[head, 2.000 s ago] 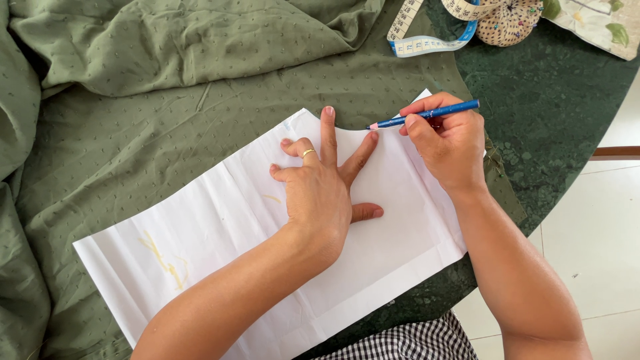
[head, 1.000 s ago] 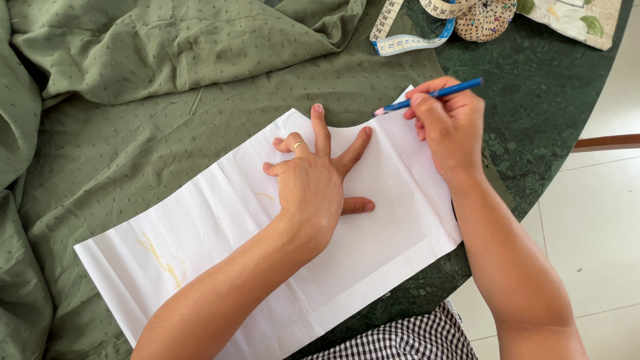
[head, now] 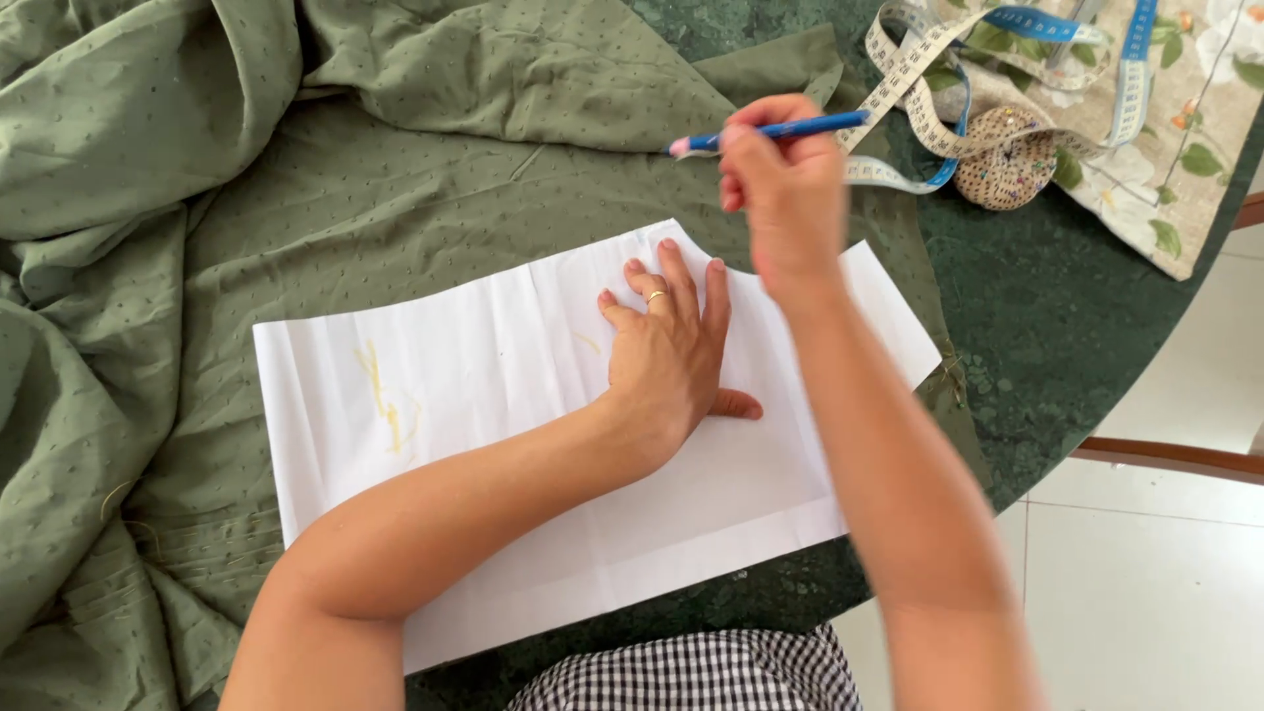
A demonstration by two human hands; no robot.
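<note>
A white paper pattern piece [head: 494,395] with a curved notch in its upper edge and faint yellow marks lies on dotted olive-green fabric [head: 415,188]. My left hand [head: 671,355], wearing a ring, presses flat on the paper with spread fingers and holds nothing. Above the curved edge, my right hand [head: 790,197] grips a blue pencil [head: 810,126] with a pinkish tip pointing left; the tip is raised off the paper, over the fabric. My right forearm hides part of the paper.
A measuring tape [head: 913,79] loops around a beaded-looking pincushion [head: 1002,158] with pins, beside floral cloth [head: 1165,168]. These rest on a dark green marble-like table [head: 1047,326]. A wooden bar [head: 1175,456] and pale floor tiles lie beyond its curved edge. Checked cloth shows at the bottom.
My right hand has lifted the pencil from the paper's curved upper edge and moved it away over the fabric. My left hand stays on the paper. The view has shifted.
</note>
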